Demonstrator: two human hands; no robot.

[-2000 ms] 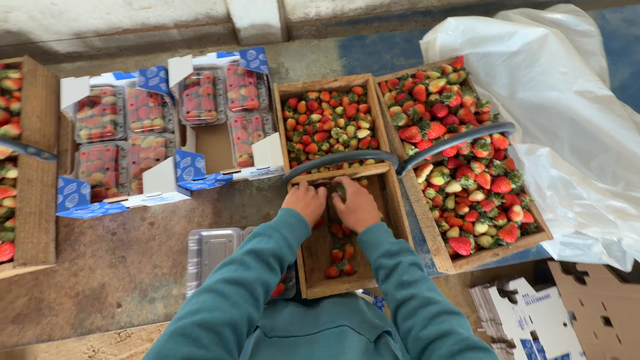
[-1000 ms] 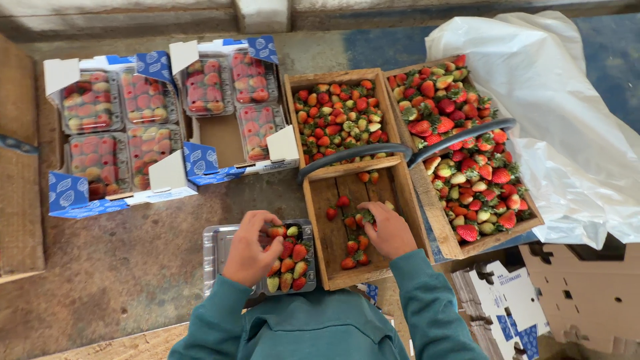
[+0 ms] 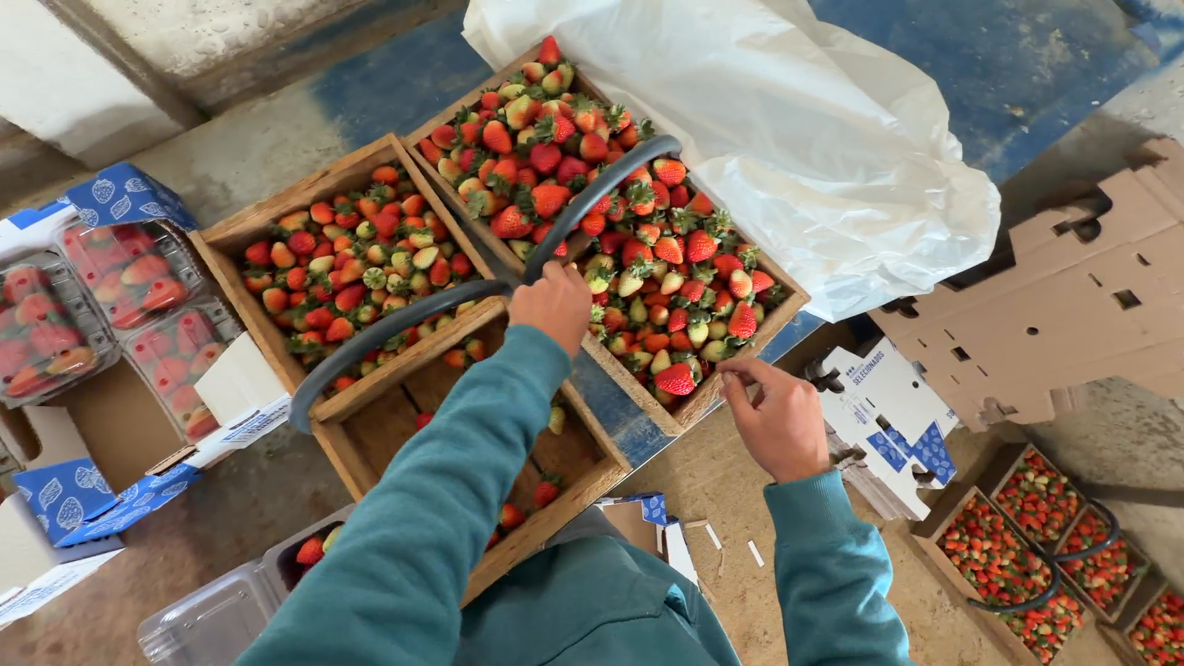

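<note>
My left hand (image 3: 553, 310) is curled at the near-left rim of the right wooden crate (image 3: 647, 407), by the lower end of its dark curved handle (image 3: 606, 180); its exact hold is partly hidden. My right hand (image 3: 782, 421) has its fingertips on that crate's near right corner. Strawberries (image 3: 546, 199) fill this crate. Beside it, the left wooden crate (image 3: 301, 203) holds strawberries in its far compartment and a few in the near one, which my left forearm partly covers. An open clear plastic clamshell (image 3: 213, 615) with strawberries lies lower left, partly behind my sleeve.
Cardboard trays (image 3: 102, 499) with filled clamshells stand at left. White plastic sheeting (image 3: 832, 157) lies beyond the right crate. Flattened cardboard boxes (image 3: 1045, 296) and a printed stack (image 3: 888, 407) are at right. More strawberry crates (image 3: 967, 555) sit on the floor, lower right.
My left hand has moved from the clamshell to the right crate's rim. My right hand has left the near compartment for that crate's corner. The view has turned and shifted right.
</note>
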